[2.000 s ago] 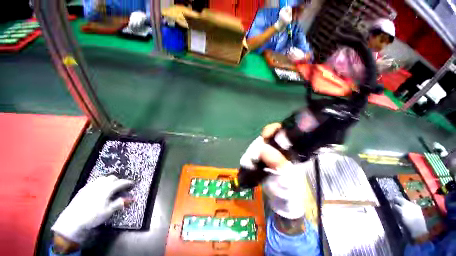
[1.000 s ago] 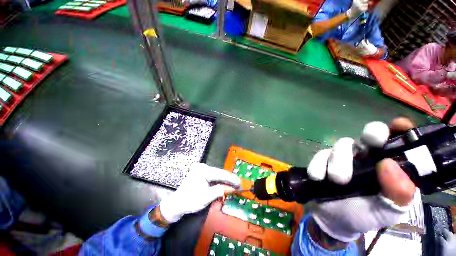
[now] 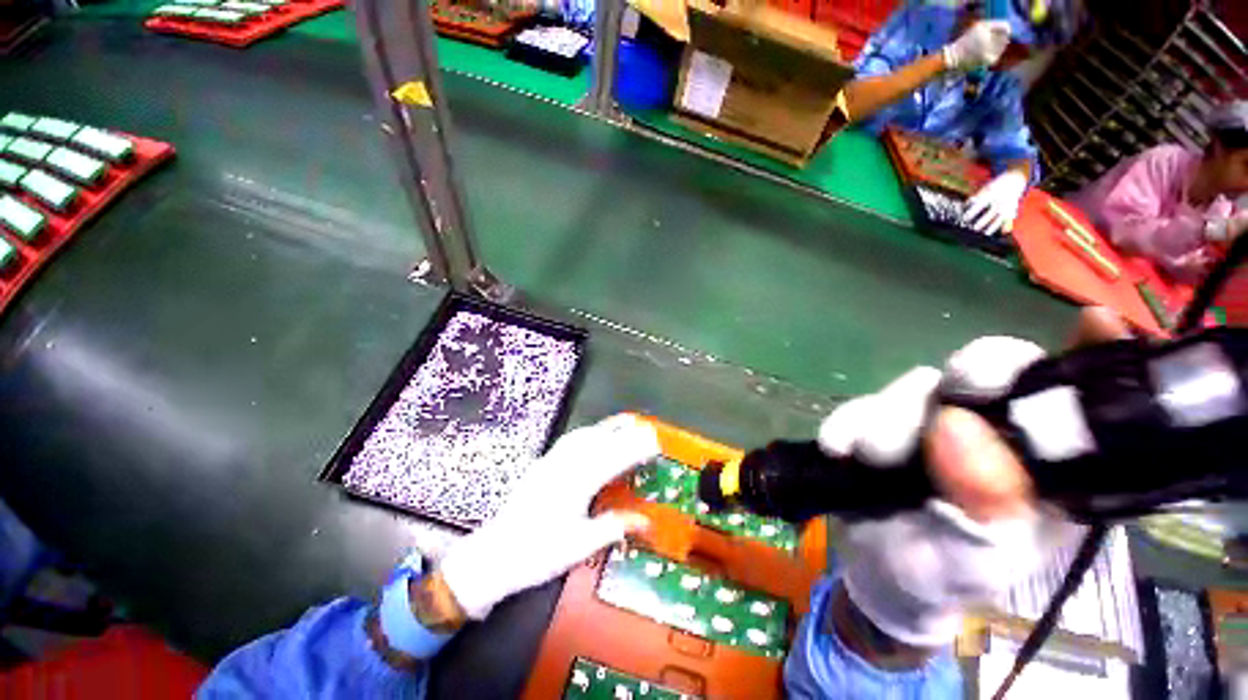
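My right hand (image 3: 944, 479), in a white glove with some bare fingertips, grips a black electric screwdriver (image 3: 876, 472) with a yellow ring near its tip. The tip is over the upper circuit board (image 3: 760, 525). An orange-brown fixture (image 3: 684, 544) holds green circuit boards; the middle one (image 3: 698, 596) shows fully, the lowest (image 3: 616, 682) is cut off by the bottom edge. My left hand (image 3: 548, 527), in a white glove, is at the fixture's left edge, thumb and fingers apart. I cannot tell whether a screw is between them. The black screw tray (image 3: 459, 410) lies left of the fixture.
Rows of pale-topped green bars (image 3: 41, 178) lie on a red board at far left. A metal upright (image 3: 418, 151) stands behind the screw tray. A cardboard box (image 3: 760, 82) and workers in blue (image 3: 944, 82) and pink (image 3: 1150, 192) are across the bench. Ribbed silvery sheets (image 3: 1081, 615) lie at right.
Since one second ago, the screwdriver tip has moved up from the left fingertips to the upper board. My left fingers have spread apart. Earlier, my left hand was over the screw tray.
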